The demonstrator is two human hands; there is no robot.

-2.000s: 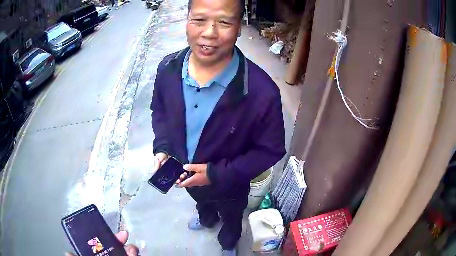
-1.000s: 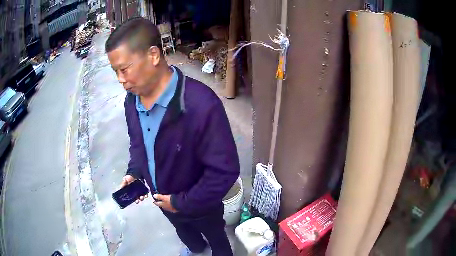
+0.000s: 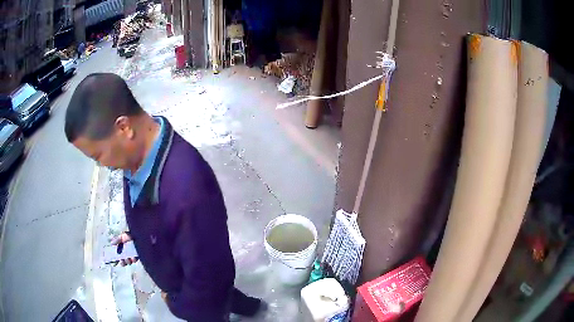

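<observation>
The top of a dark smartphone (image 3: 74, 312) shows at the bottom left edge; its lower part is cut off. Neither my left hand nor my right hand is in view, so I cannot see what holds it. Just beyond it, a person in a purple jacket (image 3: 182, 220) is turned to the left with head bent down. That person holds a second phone (image 3: 118, 253) low in front, its screen looking pale.
A white bucket (image 3: 291, 259) of murky water, a jug (image 3: 324, 300), a string mop (image 3: 345, 245) and a red box (image 3: 396, 288) stand at the right by a brown wall. Tall cardboard tubes (image 3: 484, 163) lean beside them. Parked cars (image 3: 28, 104) line the street left.
The other person has turned and moved left, uncovering the bucket. The other person's phone screen went from dark to pale. The fingers seen earlier at the near phone are out of the picture.
</observation>
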